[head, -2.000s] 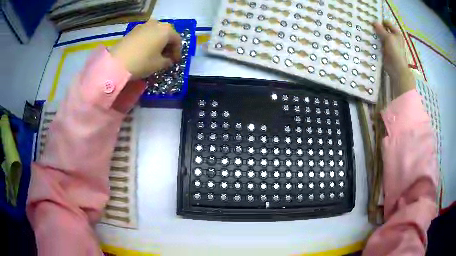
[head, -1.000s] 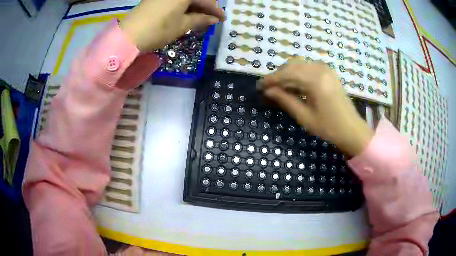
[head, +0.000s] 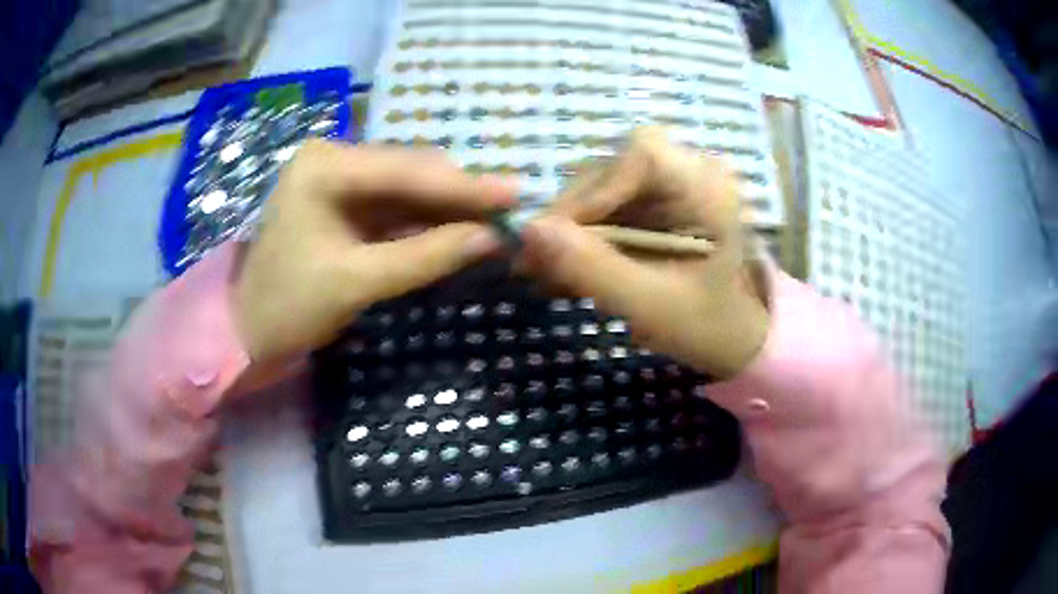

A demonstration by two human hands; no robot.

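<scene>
My left hand (head: 360, 226) and my right hand (head: 661, 250) meet above the back edge of the black component tray (head: 522, 505). The left fingertips and thumb pinch a small dark and silver metal part (head: 506, 227), blurred. The right fingertips meet the same part from the other side. A beige thin stick (head: 656, 240) lies in my right hand. Rows of silver parts fill the tray's front pockets; the hands hide its back rows. The white holding board (head: 557, 70) lies behind the hands, with blurred rows of cutouts.
A blue bin (head: 261, 151) of loose metal parts is at back left. Stacked boards (head: 151, 46) lie farther back left. Another pale board (head: 888, 255) is at the right. A board with tan cutouts (head: 204, 522) lies partly under my left sleeve.
My left hand has come from over the blue bin to the middle. My right hand has moved left to meet it at the small part. The camera view has shifted and blurred.
</scene>
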